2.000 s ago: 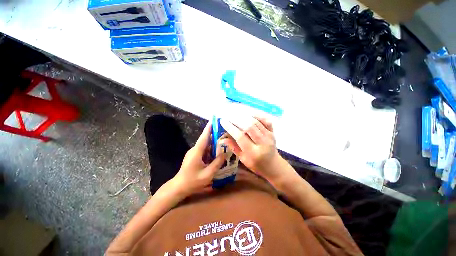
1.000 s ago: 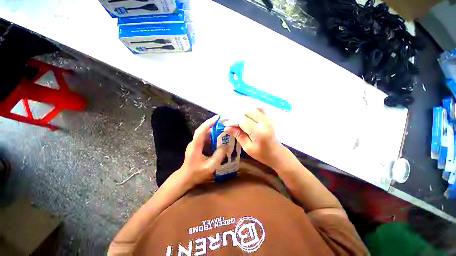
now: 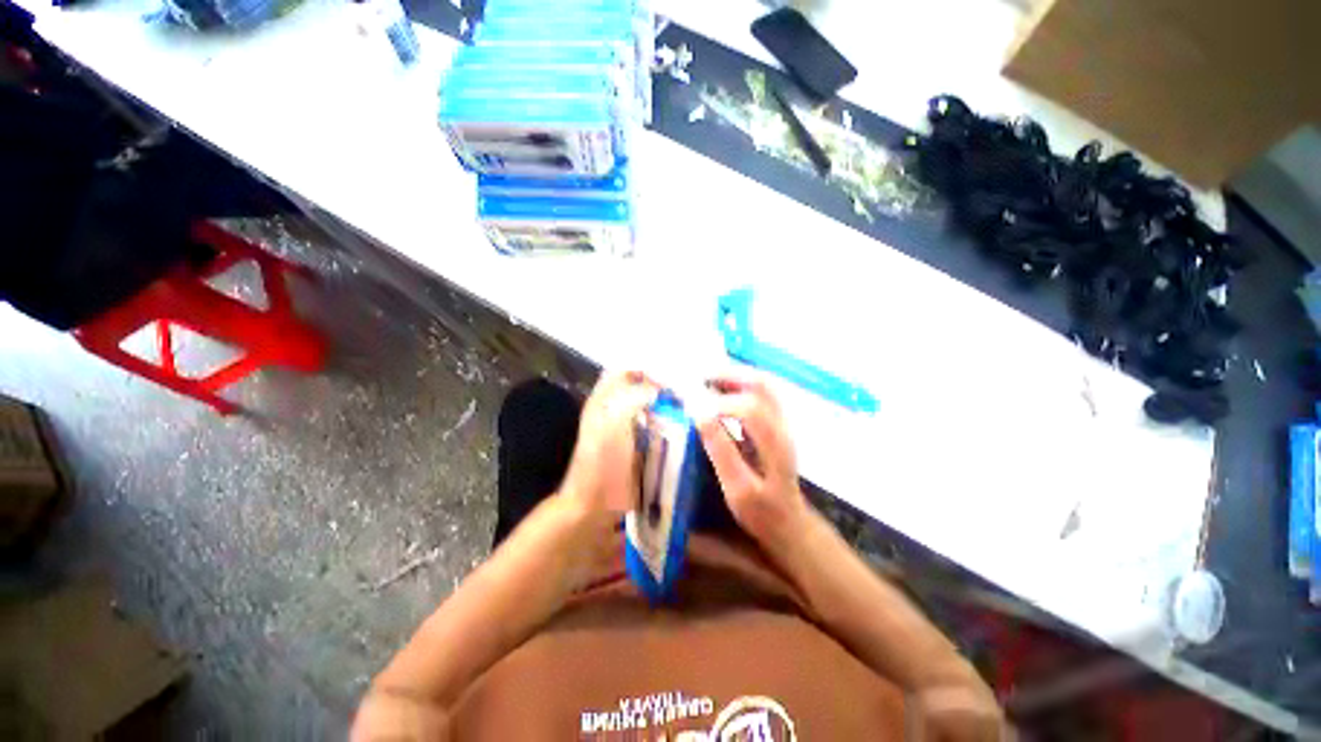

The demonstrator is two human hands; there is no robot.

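A blue and white retail box (image 3: pixel 664 500) is held upright over my lap at the table's near edge, its narrow printed side towards me. My left hand (image 3: pixel 606 449) grips it from the left. My right hand (image 3: pixel 753 449) is at the right of the box's upper end, fingers bent; whether it touches the box is unclear. The top end of the box is partly hidden by my fingers. A flat blue strip, bent at one end (image 3: pixel 797 363), lies on the white table just beyond my hands.
Filled boxes (image 3: pixel 536 109) stand stacked at the back left. A phone (image 3: pixel 804 54), pale scraps and a black cable heap (image 3: pixel 1079 239) lie beyond. A clear cup (image 3: pixel 1198 606) is at the right edge. A brown carton (image 3: pixel 1159 87) stands behind. A red stool (image 3: pixel 217 319) is at left.
The view has shifted, showing more of the box stack and the phone. The held box has turned so its narrow side faces me, and my right hand has moved from its top to its right side.
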